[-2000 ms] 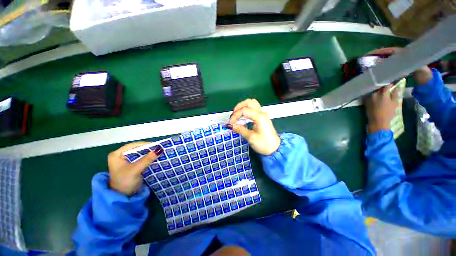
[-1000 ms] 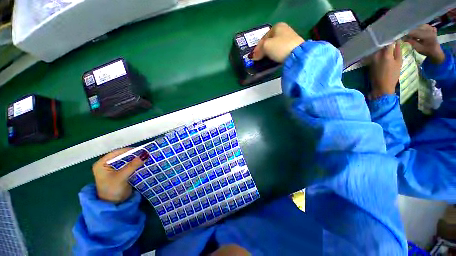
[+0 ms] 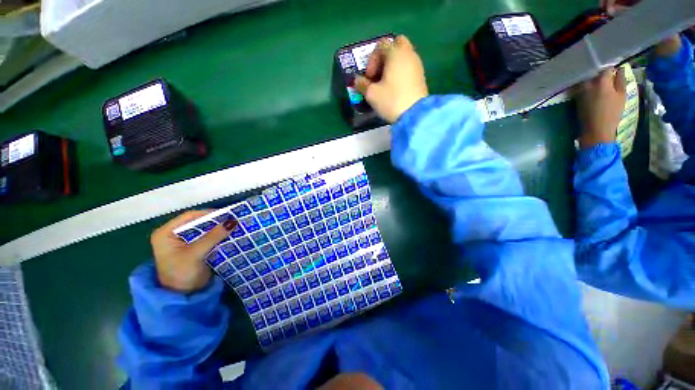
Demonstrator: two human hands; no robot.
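Note:
My left hand (image 3: 185, 255) holds the upper left corner of the label sheet (image 3: 309, 263), thumb on top. The sheet shows rows of small blue shiny labels and a bare white strip at its upper right corner. My right hand (image 3: 392, 80) is over a black product unit (image 3: 358, 110) on the conveyor, its fingertips beside a small blue-green hologram sticker (image 3: 354, 94) on the unit's top. The hand partly covers the unit's white product label (image 3: 358, 55). I cannot tell whether the fingers hold anything.
Other black units stand on the green belt (image 3: 251, 91), left (image 3: 156, 126) and right (image 3: 509, 49). A pale rail (image 3: 228, 183) edges it. A grey post (image 3: 602, 53) crosses the upper right, near another worker's hand (image 3: 602, 107). A white foam box (image 3: 114, 27) is upper left; spare sheets (image 3: 19, 327) lie far left.
My right hand has moved from the sheet's upper edge to the unit on the belt. In the last second its fingers shifted slightly on the unit. My left hand keeps hold of the sheet.

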